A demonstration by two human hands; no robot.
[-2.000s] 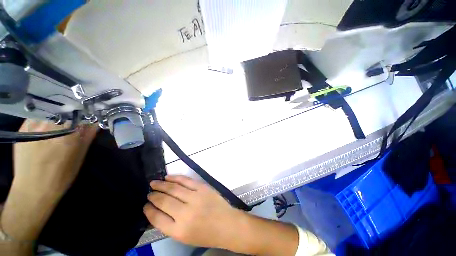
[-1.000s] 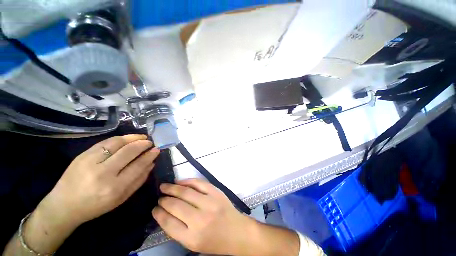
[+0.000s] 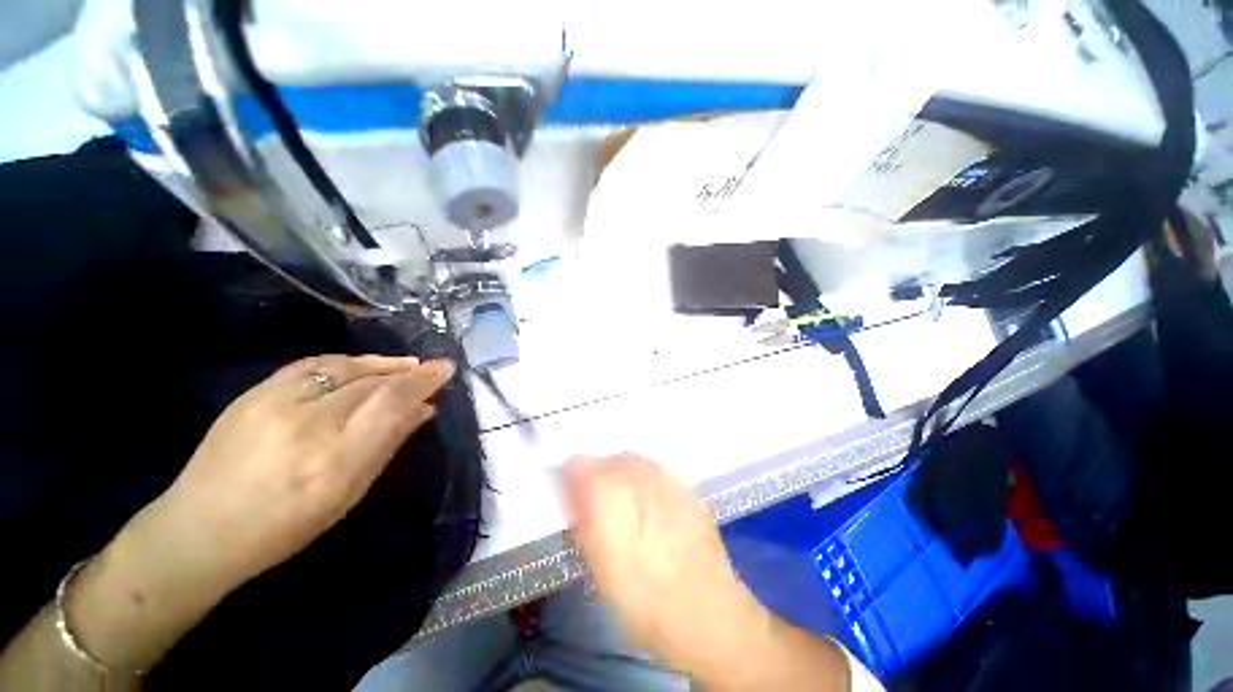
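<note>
A black garment piece (image 3: pixel 176 392) lies heaped at the left, its edge running up to the needle area. My left hand (image 3: pixel 304 439) lies flat on it, fingers together, fingertips at the cloth edge just below the presser foot. A grey-blue block (image 3: pixel 487 334) sits at the right of the presser foot. A short stretch of black binding tape (image 3: pixel 500 395) shows below that block; its lower part is blurred. My right hand (image 3: pixel 649 541) is blurred, off the cloth, over the table's front edge; I cannot tell if it holds the tape.
The white sewing machine (image 3: pixel 649 41) spans the top. A brown block (image 3: pixel 725 277) and thread snips (image 3: pixel 821 325) lie on the bed. Black strips (image 3: pixel 1041 298) hang over the right end. A blue crate (image 3: pixel 920 568) stands below right. A person's hand (image 3: pixel 1187 243) shows at far right.
My right hand has left the cloth edge and moved right. My left hand came in beside the presser foot and stays on the cloth. The view has shifted, showing more of the machine.
</note>
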